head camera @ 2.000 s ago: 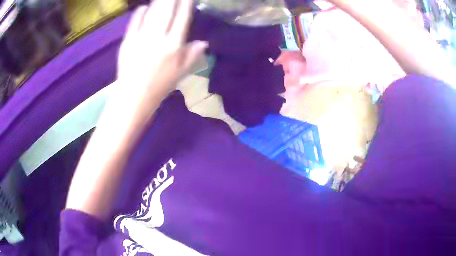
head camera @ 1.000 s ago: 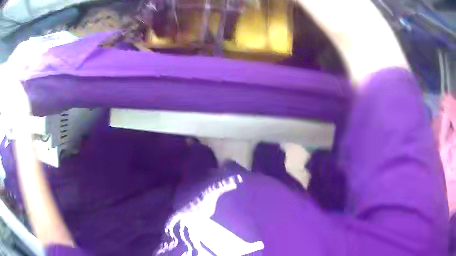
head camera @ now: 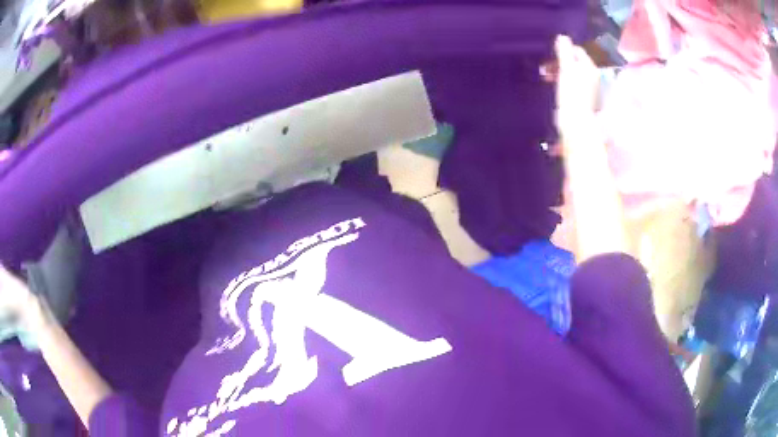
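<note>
My right hand [head camera: 578,72] is raised at the upper right, blurred and overexposed, between dark purple cloth [head camera: 503,145] and a pale pink heap [head camera: 691,119]. I cannot tell whether it holds anything. My left hand [head camera: 17,303] is at the far left edge, partly cut off and blurred; its fingers and any hold are not clear. The padded purple edge of the pressing table [head camera: 256,68] curves across the top. The dark purple cloth hangs right of the white table panel [head camera: 264,154]. No iron shows.
A blue plastic crate [head camera: 533,277] stands low at the right, partly behind my sleeve. A pale grey housing [head camera: 55,273] is at the left. Something yellow [head camera: 247,7] shows beyond the table. Dark cloth [head camera: 128,316] lies below the panel. Pale floor tiles [head camera: 444,213] show between.
The view has swung right from a second ago, so the pink heap and crate show again. My right hand, out of frame then, now shows at the upper right. My left hand appears lower at the left edge.
</note>
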